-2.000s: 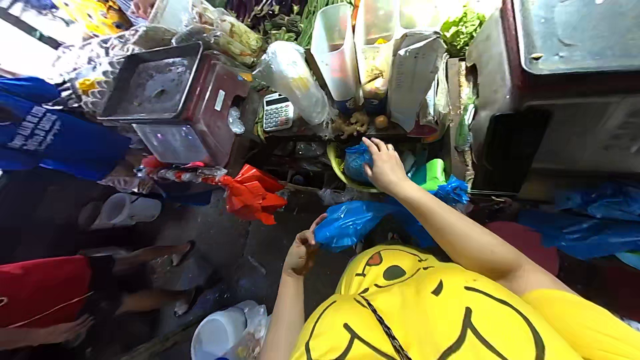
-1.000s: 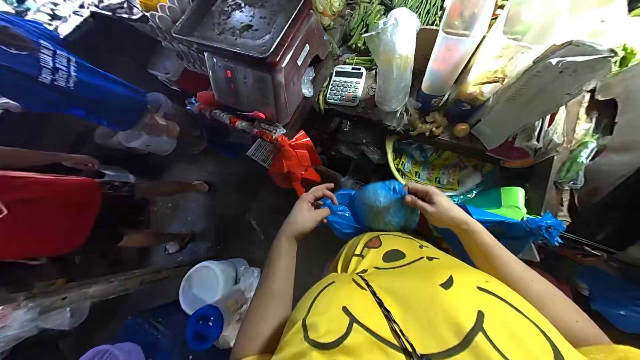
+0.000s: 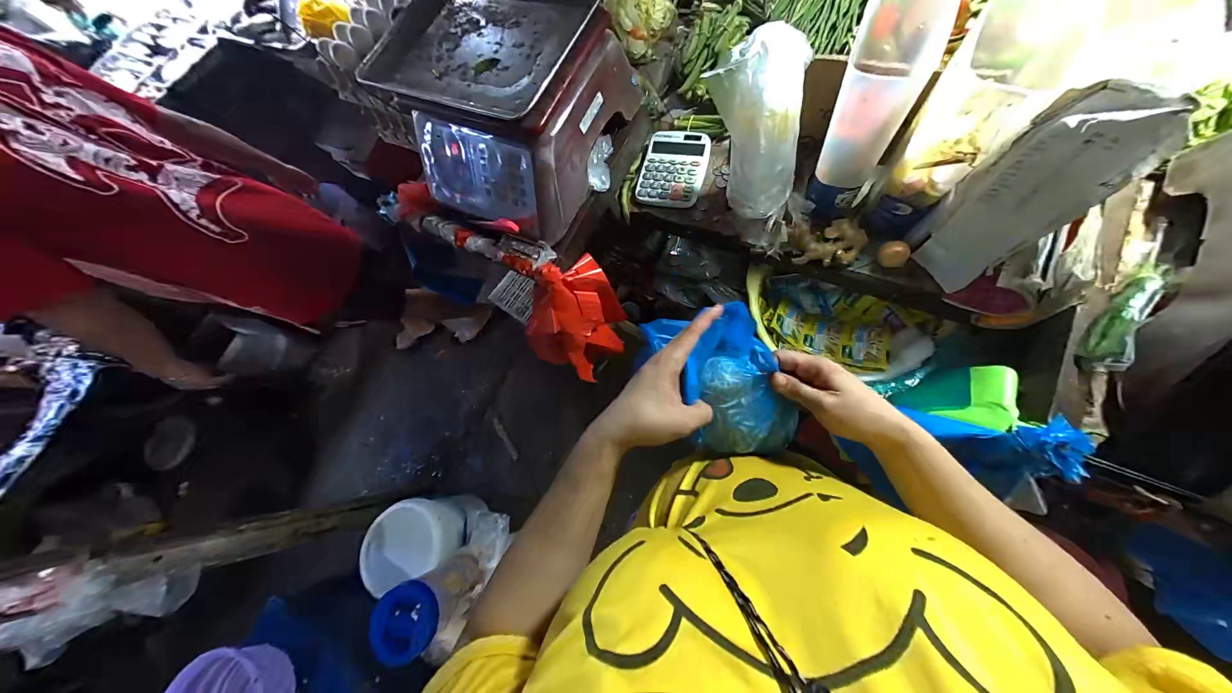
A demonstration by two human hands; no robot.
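A blue plastic bag (image 3: 746, 409) with a rounded, clear-wrapped bundle inside is held in front of my yellow shirt. My left hand (image 3: 664, 390) is at the bag's left side, index finger extended and thumb against the plastic. With thumb and fingers, my right hand (image 3: 823, 390) pinches the bag's right upper edge. Just beyond the bag lies a yellow-rimmed basket (image 3: 760, 308) with yellow sachets (image 3: 837, 332). Red plastic bags (image 3: 577, 318) hang to the left of my left hand. What exactly is in the blue bag cannot be told.
A scale with a metal tray (image 3: 481, 53) stands at the upper left, beside a calculator (image 3: 674, 169). Ginger (image 3: 835, 241) and clear containers (image 3: 881, 96) line the stall. Blue bags (image 3: 962, 438) hang at right. A person in red (image 3: 173, 202) is at left; white buckets (image 3: 409, 544) stand below.
My right hand was at the basket two seconds ago; it has since come back to the blue bag, which now holds the bundle. The person in red has come nearer on the left.
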